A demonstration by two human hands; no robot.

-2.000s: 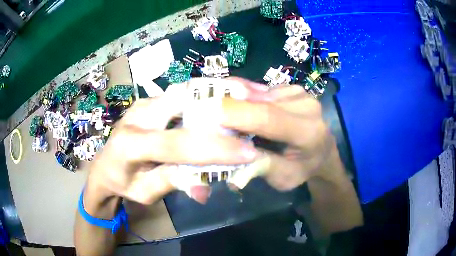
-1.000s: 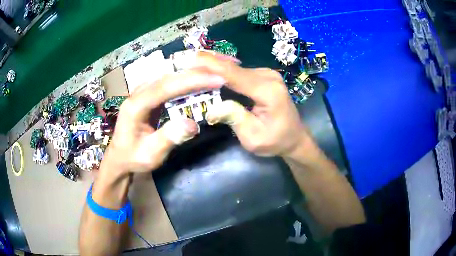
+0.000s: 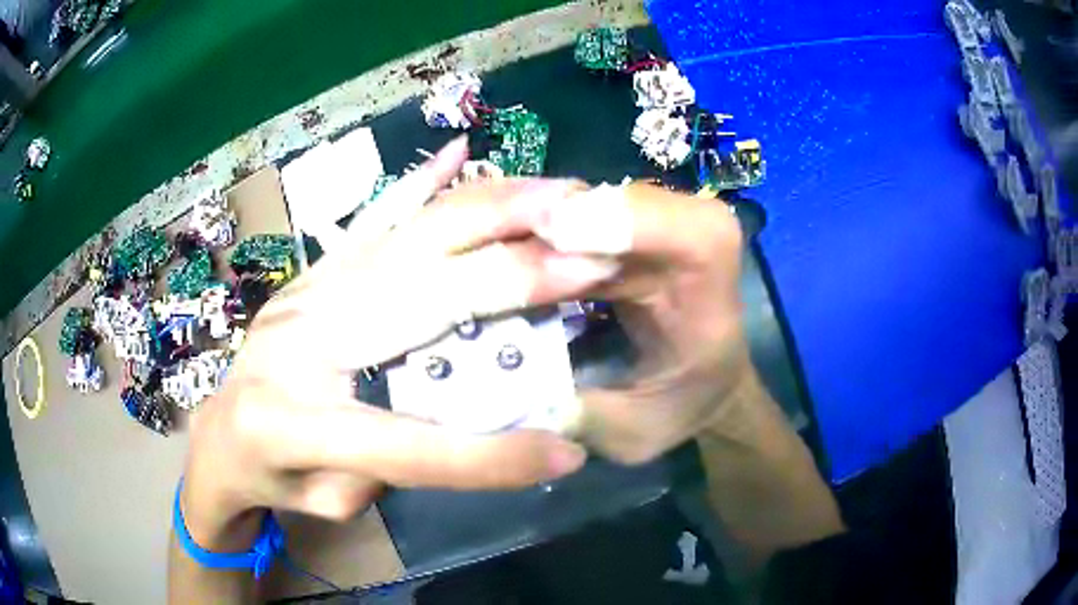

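Observation:
A white plastic housing shell (image 3: 473,384) is held above the black mat, its smooth face with three round dark holes towards me. My left hand (image 3: 343,366) grips it, with fingers across its top and the thumb along its lower edge. My right hand (image 3: 674,319) holds its right side, with a cream finger cot on a fingertip. The fingers hide the top of the shell. A bit of white and dark parts shows between the hands. Both hands are slightly blurred.
Wired circuit-board assemblies (image 3: 189,313) lie heaped on brown cardboard (image 3: 95,473) at left, beside a pale yellow ring (image 3: 30,378). More assemblies (image 3: 517,140) lie on the black mat (image 3: 473,532) at the back. A flat white piece (image 3: 331,177) lies near them. A blue sheet (image 3: 898,260) is at right, a green surface behind.
The held unit has been turned, so the smooth face with round holes shows instead of the slotted side with brass-coloured metal. My left hand now covers its top; my right hand has opened around its side.

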